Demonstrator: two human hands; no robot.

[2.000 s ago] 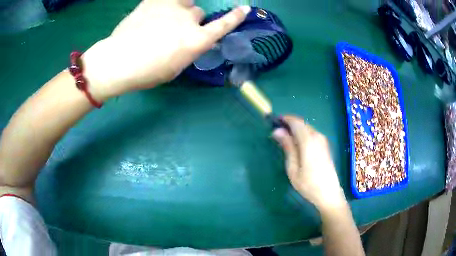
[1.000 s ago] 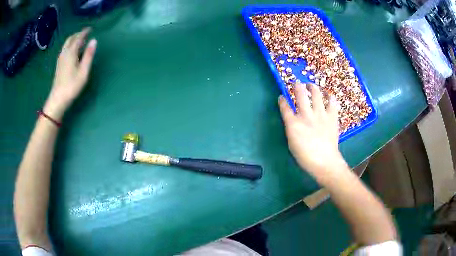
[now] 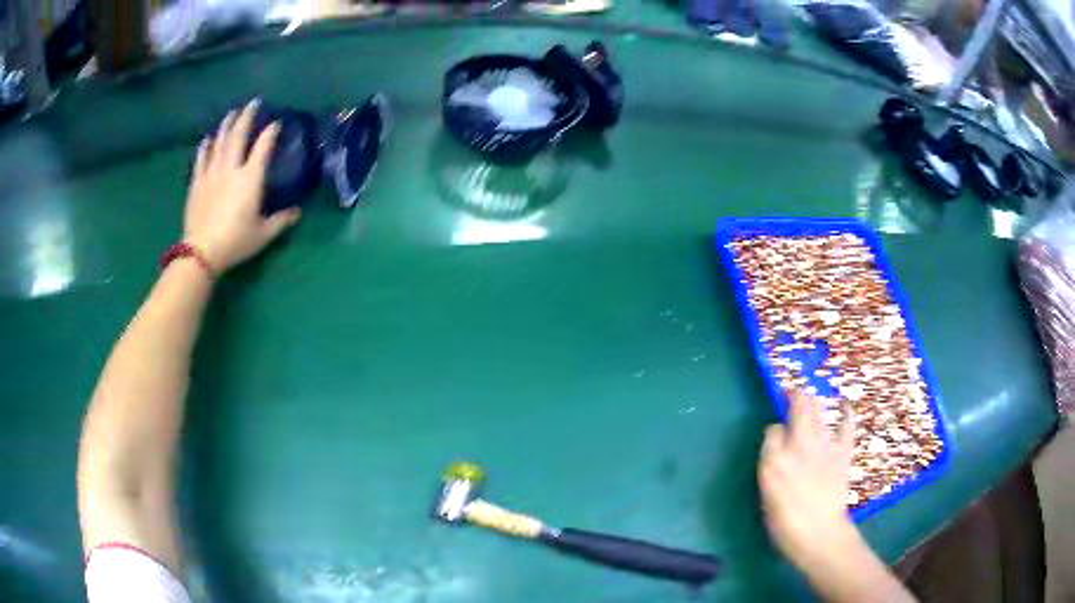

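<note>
My left hand (image 3: 236, 194) is at the upper left, laid on a dark fan unit (image 3: 292, 159); its fingers cover part of the round body. My right hand (image 3: 811, 471) is at the blue parts tray (image 3: 737, 265), fingertips in the heap of small copper-coloured and pale metal caps (image 3: 813, 277). Whether it pinches a piece cannot be told. The mallet (image 3: 631, 554) lies on the green bench near the front, its silver head with a yellow face to the left and its black grip to the right.
Another fan unit (image 3: 507, 104) lies at the back centre, pale blades showing. More dark fans (image 3: 937, 159) are at the upper right. A clear bag of pinkish parts (image 3: 1053, 277) is at the right edge. The green bench top (image 3: 472, 342) bends away to the front right.
The mallet was let go and lies on the bench. The fan worked on earlier is gone from the near middle. My left hand has reached onto a fan; my right hand remains at the tray. The view has shifted.
</note>
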